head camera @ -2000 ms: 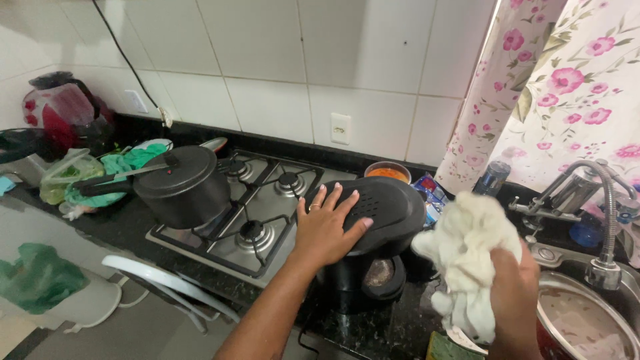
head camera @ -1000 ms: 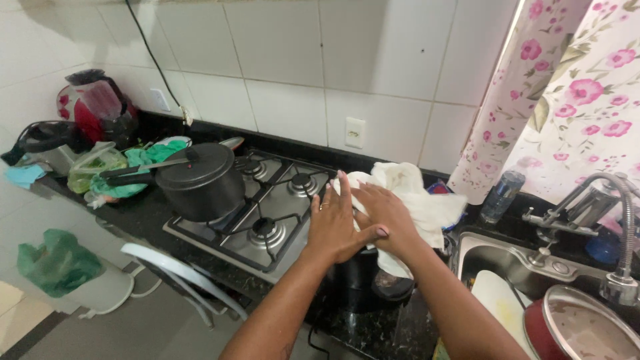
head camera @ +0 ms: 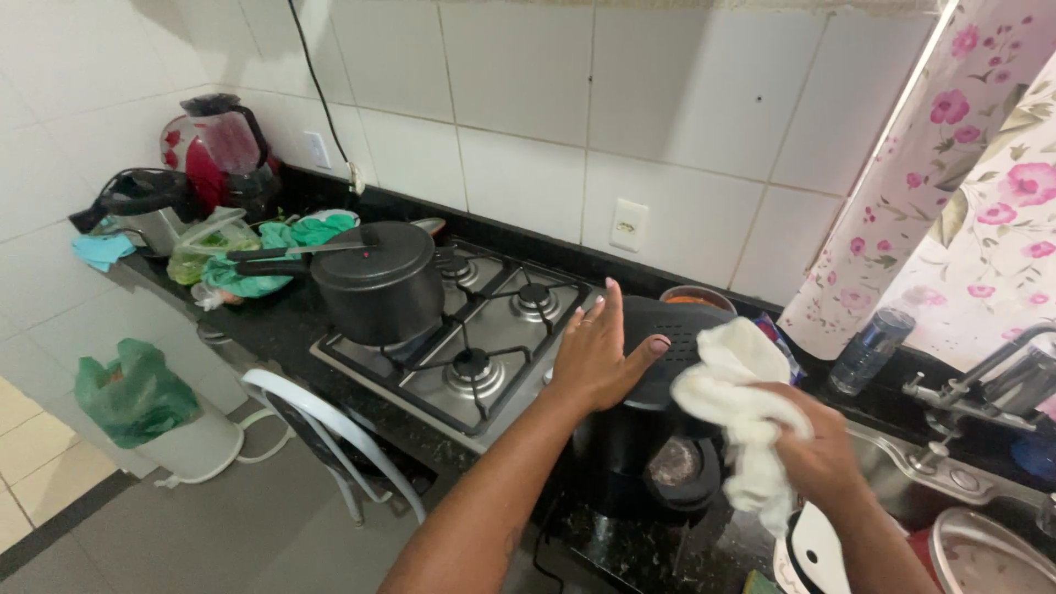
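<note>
A white cloth (head camera: 747,396) hangs bunched in my right hand (head camera: 817,450), over the right side of a black countertop appliance (head camera: 660,330) with a slotted top. My left hand (head camera: 598,355) is at the left edge of that appliance's top, fingers spread and nothing held; whether the palm touches it, I cannot tell. The appliance stands on the dark stone counter between the gas cooktop (head camera: 503,421) and the sink. On the cooktop's left part sits a black pressure cooker (head camera: 379,285), a knife (head camera: 309,249) lying across its lid and handle.
Behind the appliance is a bowl of orange-red food (head camera: 697,299). A plastic bottle (head camera: 870,351) stands beside the faucet (head camera: 973,379). The sink (head camera: 907,470) has a red pot (head camera: 990,549) in it. Bags, a blender (head camera: 231,148) and a white chair (head camera: 330,421) are at the left.
One second ago both hands were together on the cloth over the appliance's top. My right hand has since moved right with the cloth, and my left hand is apart from it.
</note>
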